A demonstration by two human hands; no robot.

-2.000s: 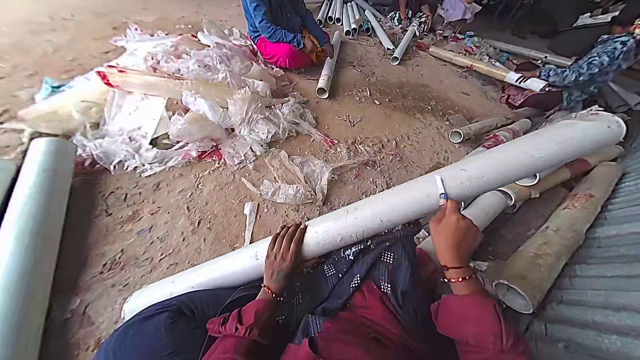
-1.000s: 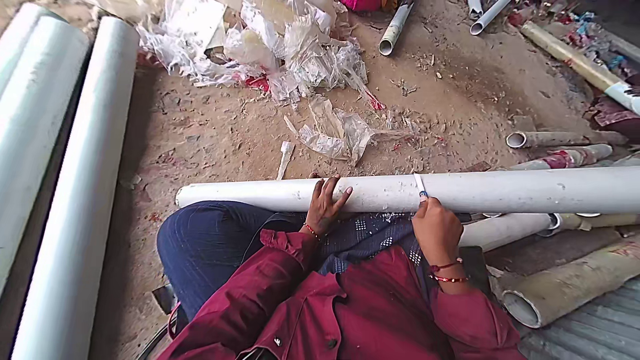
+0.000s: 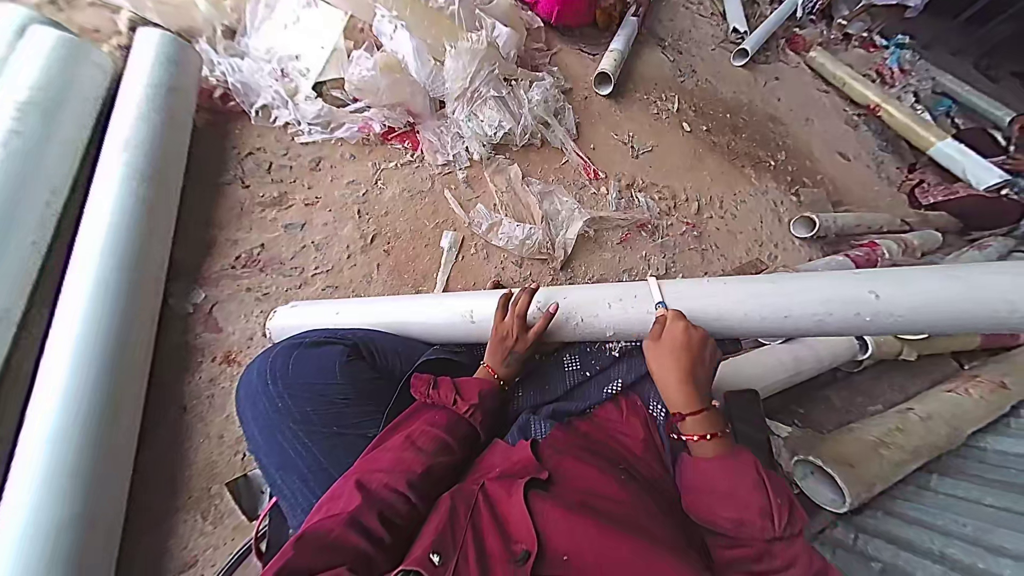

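A long white pipe [image 3: 768,304] lies across my lap, running from above my left knee out past the right edge of the view. My left hand [image 3: 516,332] rests on it with spread fingers, steadying its near side. In my right fist [image 3: 680,352] is a small tool with a narrow pale blade [image 3: 656,294]; the blade lies against the pipe's surface, and the fist hides the handle. Small pale scraps lie on the dark patterned cloth [image 3: 576,384] just below the pipe.
Large pale pipes [image 3: 120,280] lie at the left. Crumpled plastic film [image 3: 480,88] is heaped beyond the pipe, with a pale strip [image 3: 448,260] nearer. A dirty pipe [image 3: 904,432] lies at right beside corrugated sheet metal [image 3: 944,512]. Other people are partly visible at the top and right.
The view has swung, so the pipe that ran diagonally two seconds ago now lies nearly level. Both hands remain at the pipe, the right one still with the blade.
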